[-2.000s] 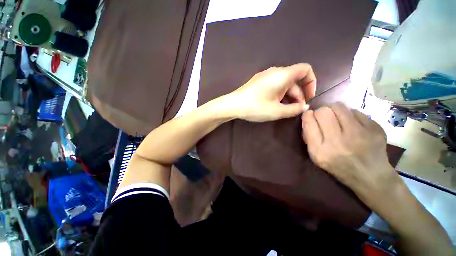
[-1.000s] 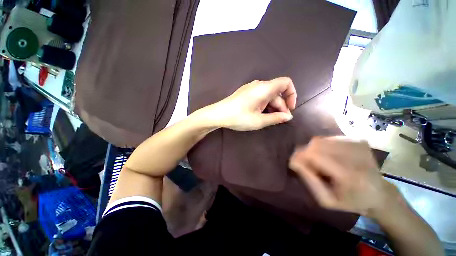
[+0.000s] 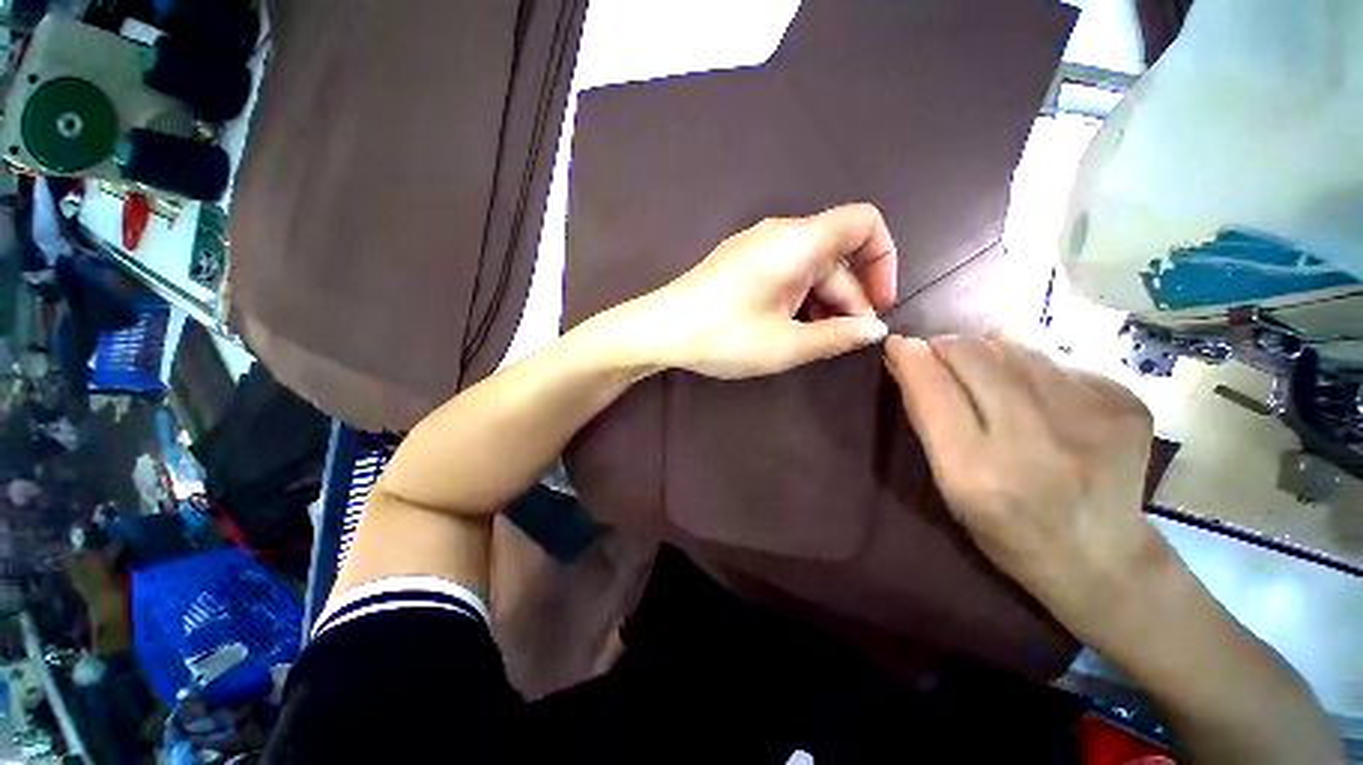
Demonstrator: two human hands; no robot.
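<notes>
A brown cloth panel [image 3: 837, 150] lies across the table, and its near part hangs over the front edge. A thin dark line runs from my fingertips towards the bright spot at its right. My left hand [image 3: 785, 292] pinches the cloth at the near end of this line, thumb against curled fingers. My right hand [image 3: 1031, 434] is right beside it, its fingertips closed on the cloth by my left thumb. What lies between the fingertips is hidden. A hand-sized brown piece [image 3: 770, 471] lies on the panel below my left hand.
A stack of brown panels [image 3: 389, 180] lies left of the work. The pale sewing machine head [image 3: 1226, 180] stands at right, its metal presser area near my right hand. Green and dark thread spools [image 3: 72, 126] are at upper left. A blue basket [image 3: 217, 613] is on the floor at left.
My right hand was blurred and apart from my left a second ago; it has moved up and left to meet the left fingertips. My left hand keeps its pinch.
</notes>
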